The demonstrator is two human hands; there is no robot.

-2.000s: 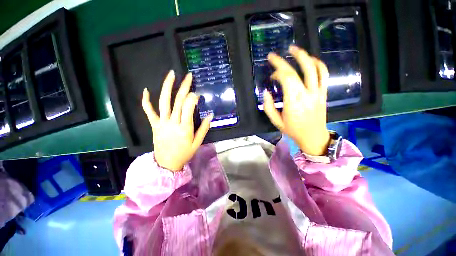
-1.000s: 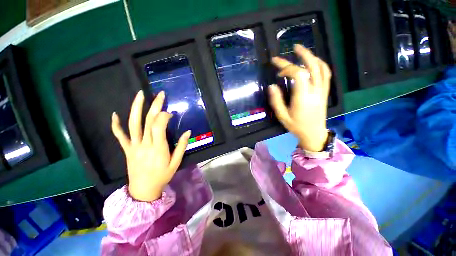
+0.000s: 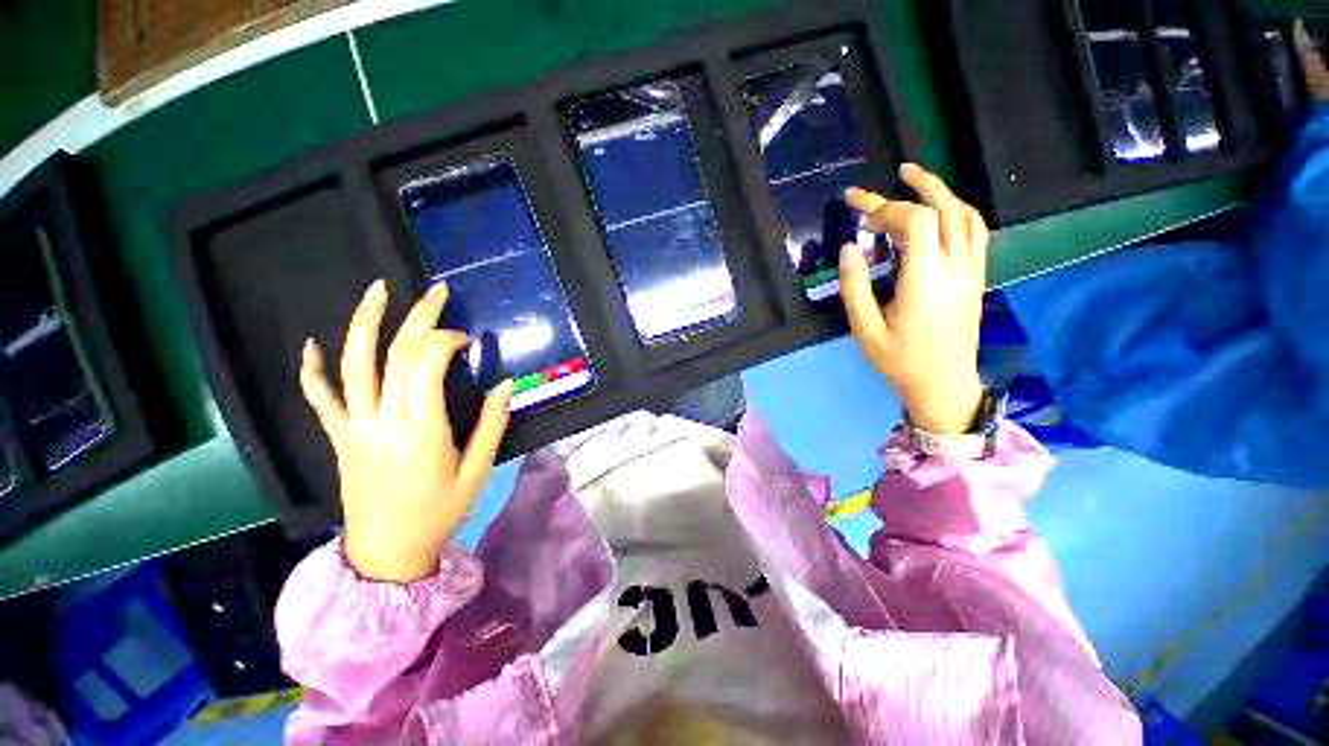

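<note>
A black foam tray with four pockets lies in front of me. Its leftmost pocket is bare. The left smartphone, middle smartphone and right smartphone lie in the other pockets with dark screens. The left and right ones show red and green patches at the bottom edge. My left hand is over the tray, fingers spread, thumb near the left phone's lower edge. My right hand is at the right phone's lower right, fingers apart. Both hands hold nothing; whether fingertips touch the screens I cannot tell.
Another tray with phones is at the left. A further tray with phones is at the upper right. The green bench has a brown board behind it. A person's blue sleeve is at the right.
The tray has shifted left in view since the first frame. The screens' text lists have gone. Since the second frame, my right hand has moved slightly right and down, uncovering more of the right phone.
</note>
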